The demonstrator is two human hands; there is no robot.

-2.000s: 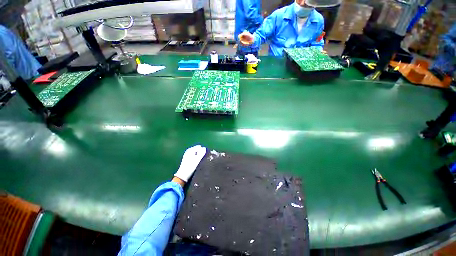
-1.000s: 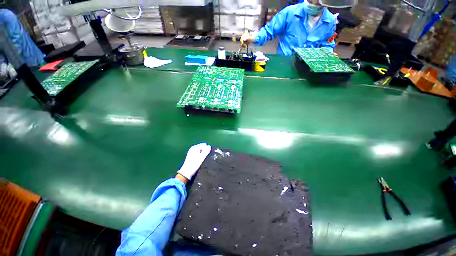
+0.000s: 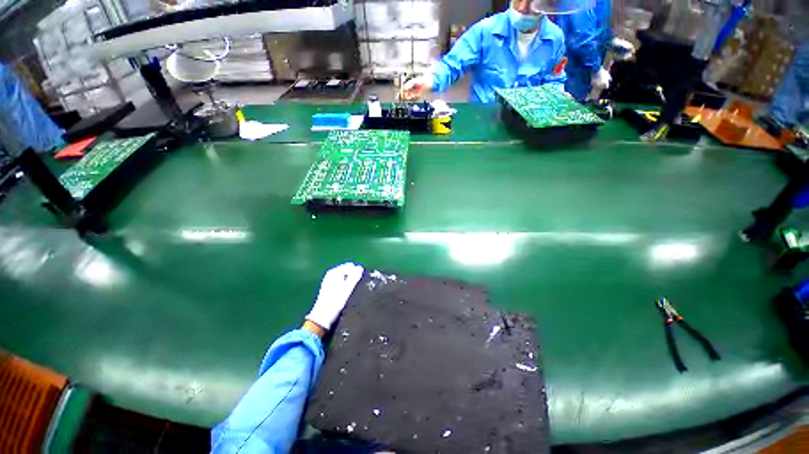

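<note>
A dark grey-black foam pad [image 3: 426, 363] with a notched far right corner and white specks lies at the bench's near edge, in front of me. My left hand [image 3: 337, 294], in a white glove with a light blue sleeve, holds the pad's far left corner, its fingers closed over the edge. My right hand is not in view. Side cutters [image 3: 681, 332] with dark and orange handles lie open on the bench to the right of the pad, with no hand on them.
A green circuit board [image 3: 359, 168] rests on a dark support mid-bench. More boards lie at far left [image 3: 108, 166] and far right [image 3: 548, 106]. A tool tray [image 3: 399, 115] stands at the far edge, a person in blue [image 3: 501, 55] behind it. An orange carrier [image 3: 28, 403] is at lower left.
The view has shifted slightly. My left hand stays on the pad's corner. The person across has moved a hand to the tool tray. Another person in blue now shows behind at the right.
</note>
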